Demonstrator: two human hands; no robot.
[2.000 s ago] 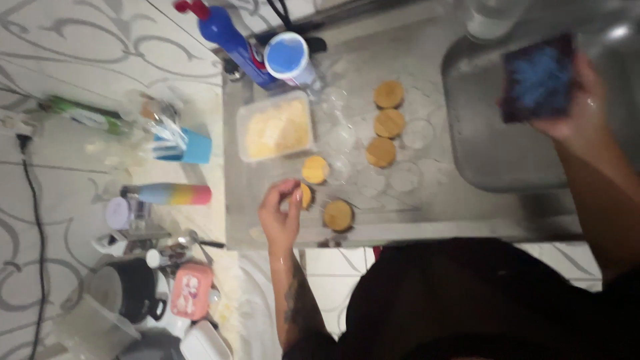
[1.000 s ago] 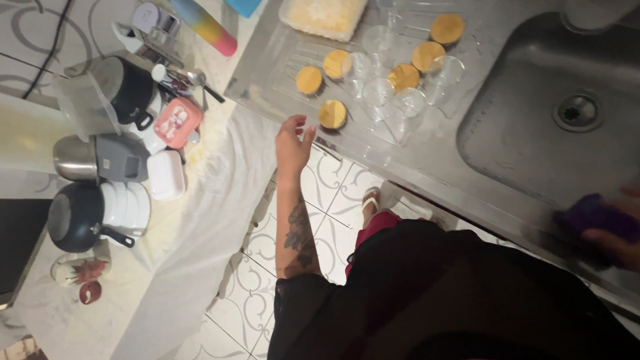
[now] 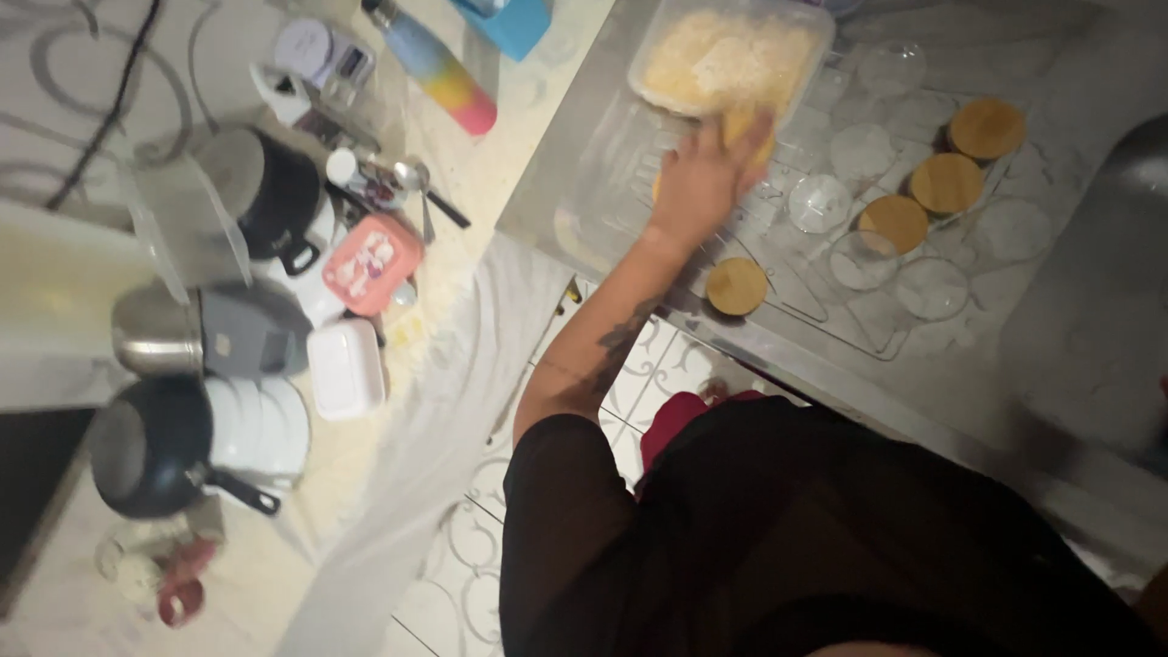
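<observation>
My left hand point(image 3: 707, 178) reaches over the steel drainboard, its blurred fingers at a round wooden lid point(image 3: 750, 135) beside a clear plastic container of pale yellow food point(image 3: 730, 59). Whether the fingers grip that lid is unclear. Part of another lid shows beside the hand. Nearer the counter edge lies a wooden lid point(image 3: 736, 286). Several more, such as this wooden lid point(image 3: 946, 183), sit farther right on a wire rack point(image 3: 821, 315) among clear round glass or plastic pieces point(image 3: 819, 203). My right hand is not in view.
The sink basin point(image 3: 1086, 301) is at the right. On the left counter stand a rainbow-coloured bottle point(image 3: 438, 68), a black pot point(image 3: 260, 192), a pink box point(image 3: 374, 265), a white box point(image 3: 347, 368), a black frying pan point(image 3: 151, 447) and stacked white dishes point(image 3: 260, 427).
My left hand has moved from the counter's front edge up to the lids by the food container. My right hand, earlier holding a dark blue-purple thing by the sink, has left the view.
</observation>
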